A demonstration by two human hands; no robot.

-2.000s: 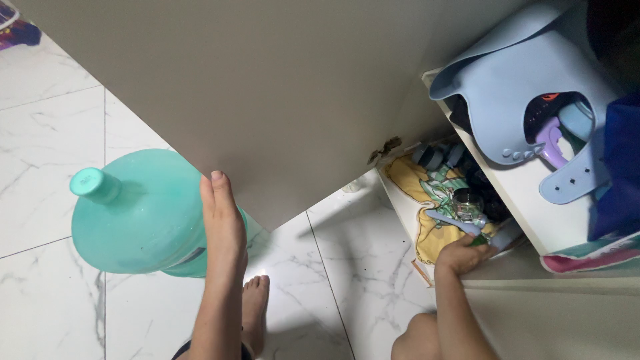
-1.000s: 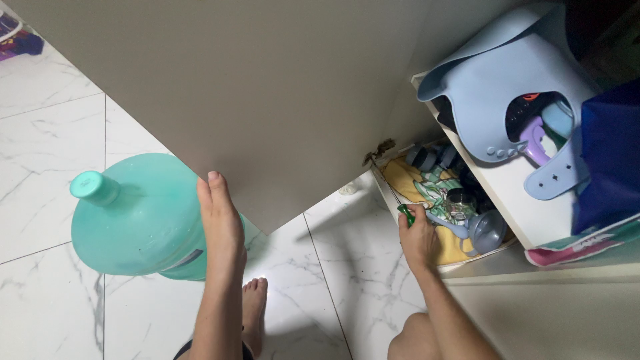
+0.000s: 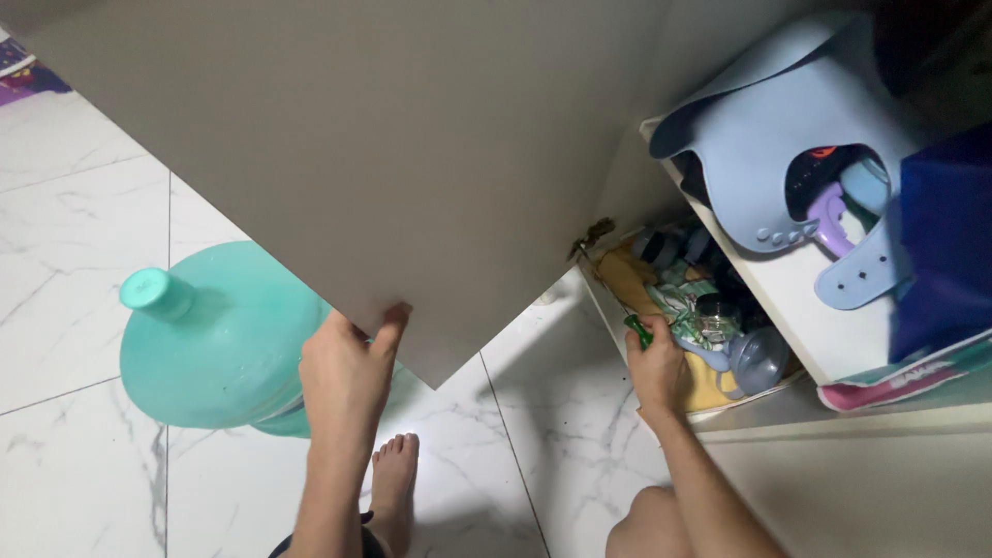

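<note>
My left hand (image 3: pixel 349 360) grips the lower edge of a grey cabinet door (image 3: pixel 403 178), thumb on its face. My right hand (image 3: pixel 657 360) holds a screwdriver by its small green handle (image 3: pixel 638 331); a thin shaft runs from it toward the metal hinge (image 3: pixel 591 238) at the door's corner, and I cannot tell whether its tip touches. Beside this hand, the low shelf holds a yellow cloth (image 3: pixel 709 387), a clear plastic cup (image 3: pixel 759 361), a small glass jar (image 3: pixel 718 316) and a pale blue spoon (image 3: pixel 704 354).
A large teal water bottle (image 3: pixel 225 341) stands on the marble-look tile floor (image 3: pixel 85 480), left of the door. On the upper shelf (image 3: pixel 845 341) lie a light blue silicone bib (image 3: pixel 763 155), a purple-handled item (image 3: pixel 829 221) and a dark blue bag (image 3: pixel 945 232). My bare foot (image 3: pixel 395 473) is below the door.
Two seconds ago my right hand was farther right, over the shelf's contents; it has moved left to the shelf's edge. My left hand has shifted its hold on the door edge.
</note>
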